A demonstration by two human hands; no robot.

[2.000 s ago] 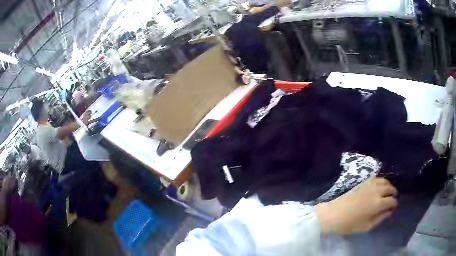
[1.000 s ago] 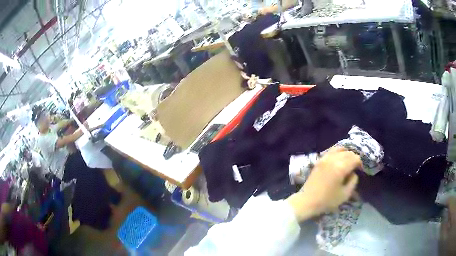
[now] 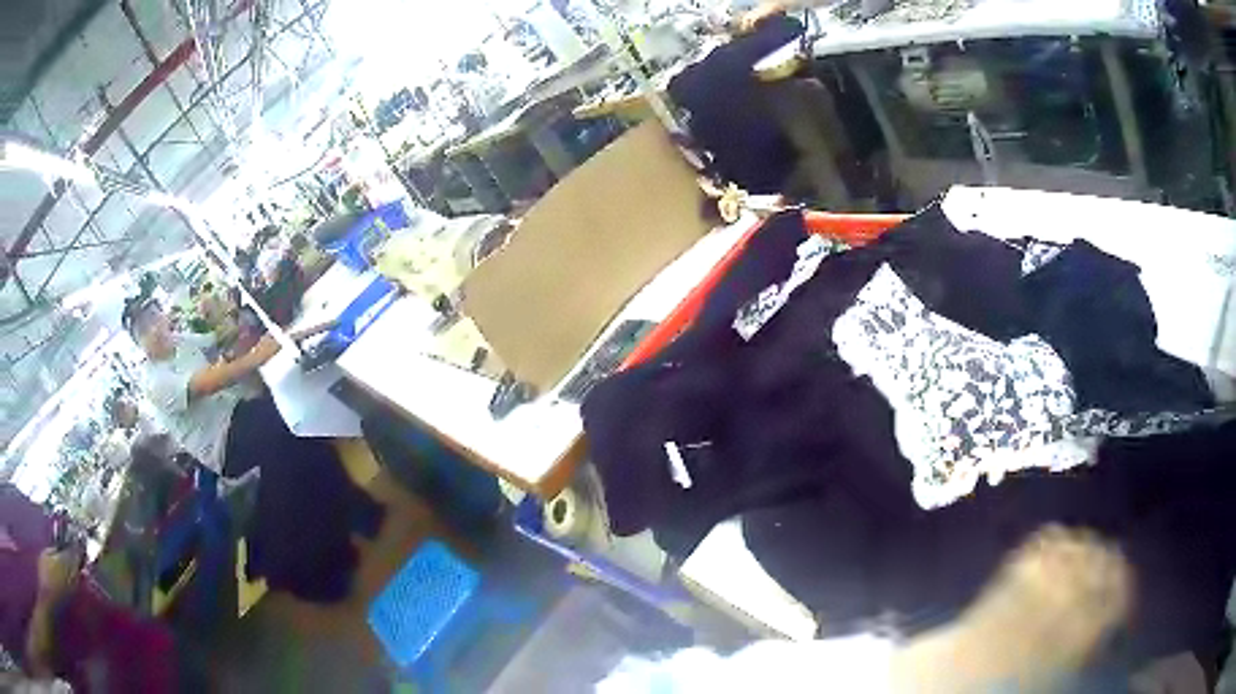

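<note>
Dark garment pieces (image 3: 759, 407) lie in a large soft heap over the table and the red basket. A white printed piece with a dark blotchy pattern (image 3: 969, 393) lies spread on the heap. A narrower printed strip (image 3: 784, 288) shows near the basket. A small white label (image 3: 679, 464) lies on the dark cloth at the left. My left hand (image 3: 1051, 603), in a pale sleeve, is blurred over the dark cloth at the bottom right; its fingers and any hold are unclear. A small skin-toned patch at the bottom right edge may be my right hand.
An orange-red basket (image 3: 698, 312) borders the heap. Brown cardboard (image 3: 590, 258) stands beside it. A white table with a wooden edge (image 3: 461, 414) extends left. A blue stool (image 3: 424, 597) and a cone (image 3: 559, 513) are lower left. A person (image 3: 183, 380) is at the far left.
The printed piece, bunched under my left hand a second ago, now lies spread open on the heap. My left hand has moved down and right, off it. The view has shifted slightly.
</note>
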